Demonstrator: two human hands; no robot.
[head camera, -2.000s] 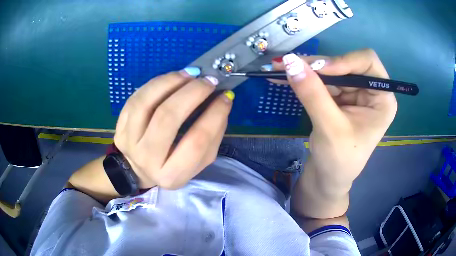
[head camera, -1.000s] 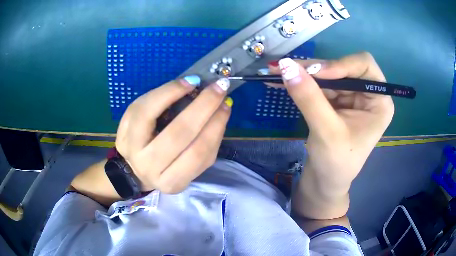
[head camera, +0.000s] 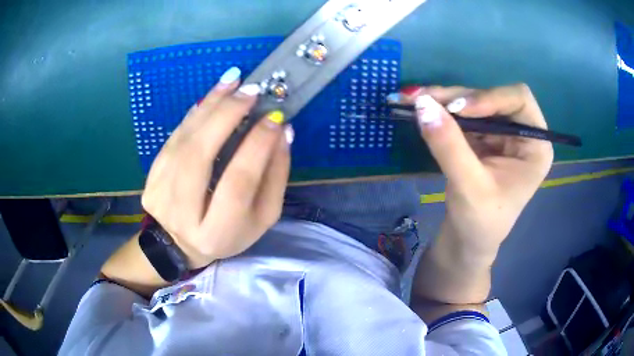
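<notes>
My left hand (head camera: 219, 163) grips the lower end of the grey bar housing (head camera: 300, 78), which slants up to the right and runs out of the top edge. Round fittings with orange centres (head camera: 279, 90) show along it, with small silver studs around them. My right hand (head camera: 480, 146) holds the black tweezers (head camera: 514, 128) between thumb and fingers. The tweezer tip is blurred and lies over the pale parts on the blue sheet (head camera: 320, 142), right of the bar. Whether it holds a part cannot be told. The bar and my left hand hide the sheet's middle.
The green mat (head camera: 69, 125) lies under the sheet, its pale front edge near my body. Another blue piece (head camera: 625, 83) is at the far right edge. Below are a stool (head camera: 31, 240) at left, a yellow floor line and a white-framed dark object (head camera: 580, 295) at right.
The bar and my left hand have shifted left. The tweezer tip has left the fitting nearest my left hand and is now over the sheet's pale parts. The view has shifted slightly.
</notes>
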